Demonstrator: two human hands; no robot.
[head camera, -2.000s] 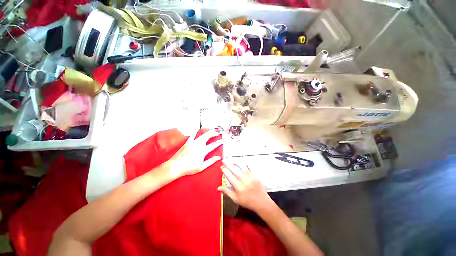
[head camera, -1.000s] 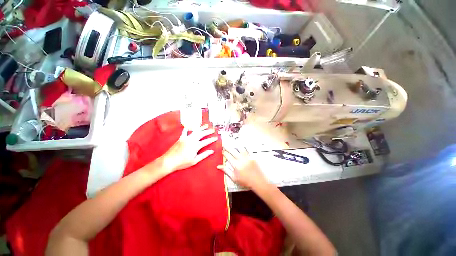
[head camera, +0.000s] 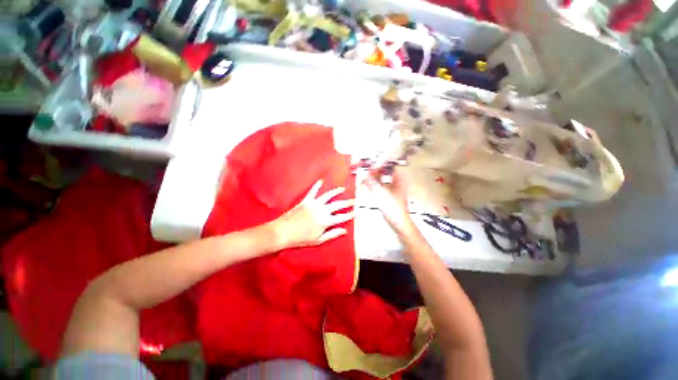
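Note:
The red garment (head camera: 275, 163) lies on the white machine table left of the needle area and hangs over the front edge onto the lap. Thin yellow trim shows on its right edge, and a yellow-tan facing (head camera: 357, 355) shows at the bottom. My left hand (head camera: 316, 217) lies flat on the cloth with fingers spread. My right hand (head camera: 379, 194) is blurred, right of the cloth edge, close below the needle area of the cream sewing machine (head camera: 505, 159). Its fingertips are unclear, and whether it holds the edge cannot be seen.
Snips (head camera: 447, 228) and black-handled scissors (head camera: 504, 231) lie at the machine's base. A white tray (head camera: 97, 141) with pink and red scraps stands left. A rear tray (head camera: 297, 58) holds spools and tape. More red cloth (head camera: 82, 245) hangs lower left.
The red cloth has moved farther back past the needle area. My right hand has moved forward toward the needle. A yellow-tan facing now shows at the bottom. The camera view has shifted.

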